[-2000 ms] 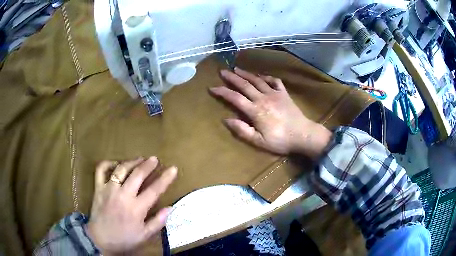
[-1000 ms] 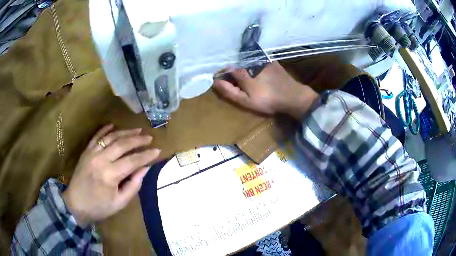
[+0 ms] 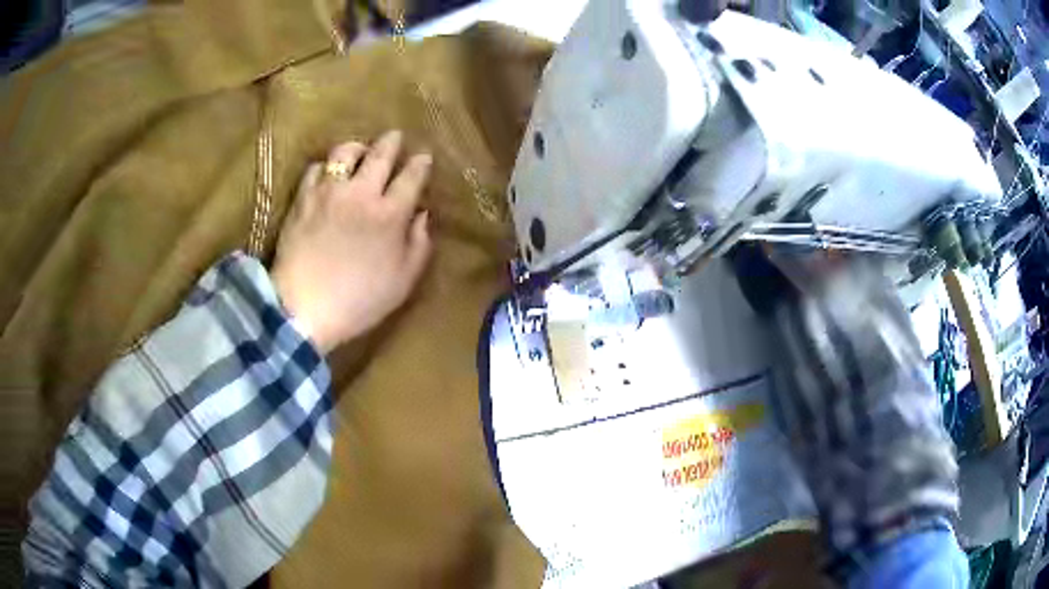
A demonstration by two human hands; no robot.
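Observation:
The mustard-brown garment (image 3: 403,380) lies left of the sewing machine (image 3: 621,127), with pale double stitching and a dark edge beside the bed. My left hand (image 3: 359,236) lies on the cloth, palm down, a ring on one finger. Its fingers are slightly bent; whether they pinch the cloth I cannot tell. My right forearm reaches under the machine arm; the right hand is mostly hidden there and blurred. The needle plate (image 3: 592,357) is uncovered by cloth. The presser foot area (image 3: 535,288) is at the garment's edge.
The white bed carries a yellow label with red print (image 3: 702,454). White threads run along the machine arm to the tension knobs (image 3: 961,244). A wood edge strip (image 3: 978,357) and teal-handled scissors (image 3: 946,380) are at the right.
The view has shifted, so the machine appears further right. The cloth no longer covers the needle plate. My left hand is further up the garment; my right hand has gone behind the machine arm.

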